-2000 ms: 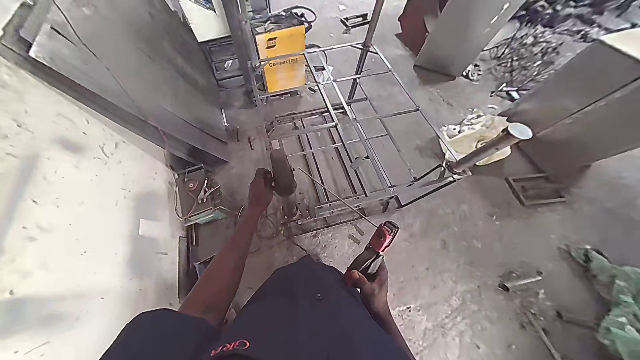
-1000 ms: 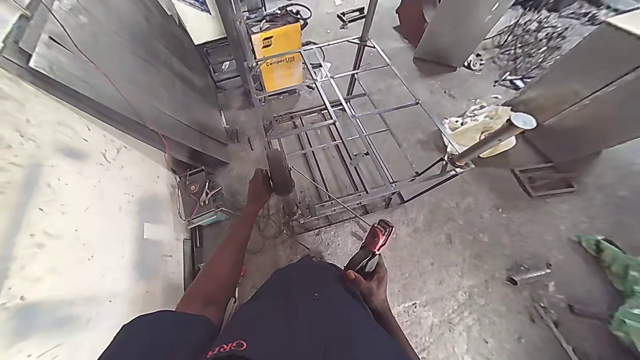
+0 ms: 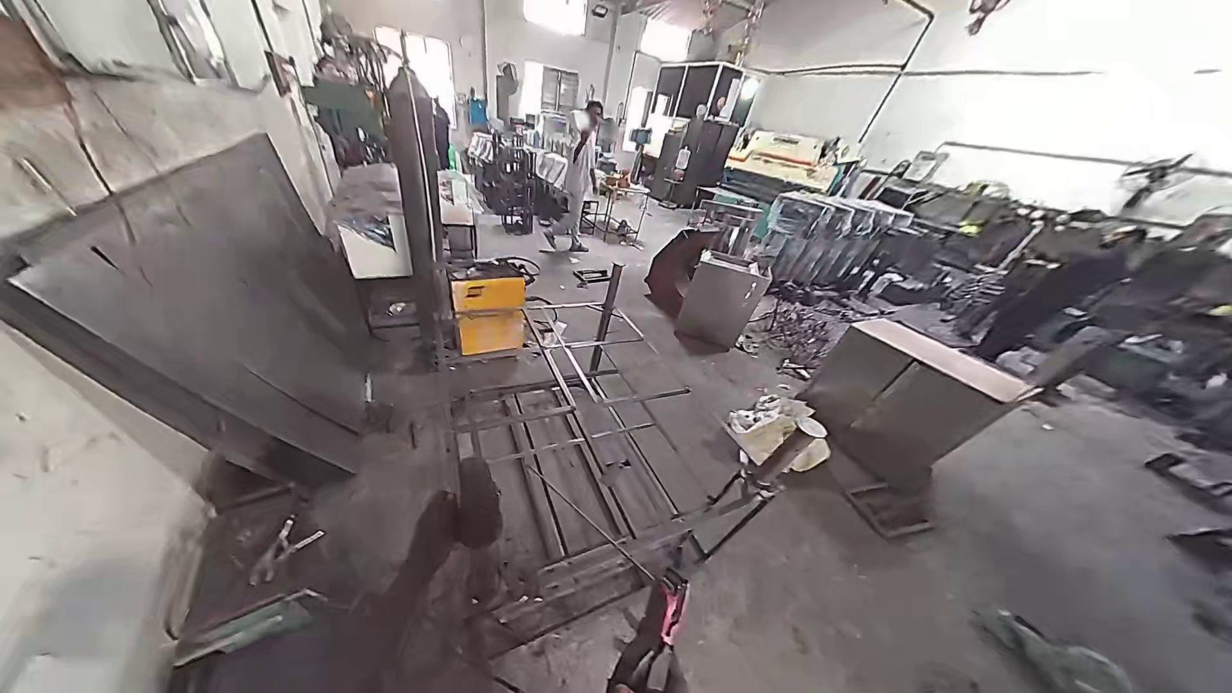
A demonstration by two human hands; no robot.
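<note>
My left hand (image 3: 438, 523), dark and blurred, grips a dark oval object (image 3: 479, 502) whose kind I cannot make out. It is over the left near side of a welded frame of thin steel bars (image 3: 577, 448) on the floor. At the bottom edge, my right hand (image 3: 637, 681) is mostly cut off and holds a red and black electrode holder (image 3: 671, 611). From its jaws a long thin welding rod (image 3: 587, 518) slants up and left across the frame. I cannot tell whether the rod's far tip touches a bar.
A yellow welding machine (image 3: 490, 313) stands behind the frame. Large metal sheets (image 3: 221, 308) lean at left, above pliers (image 3: 279, 551). At right are a cream-coloured basin (image 3: 810, 450) and a grey metal cabinet (image 3: 914, 404). A person (image 3: 582, 178) is upright farther back.
The view has tilted up strongly, bringing the far workshop and a person into sight. Both hands still hold the same things.
</note>
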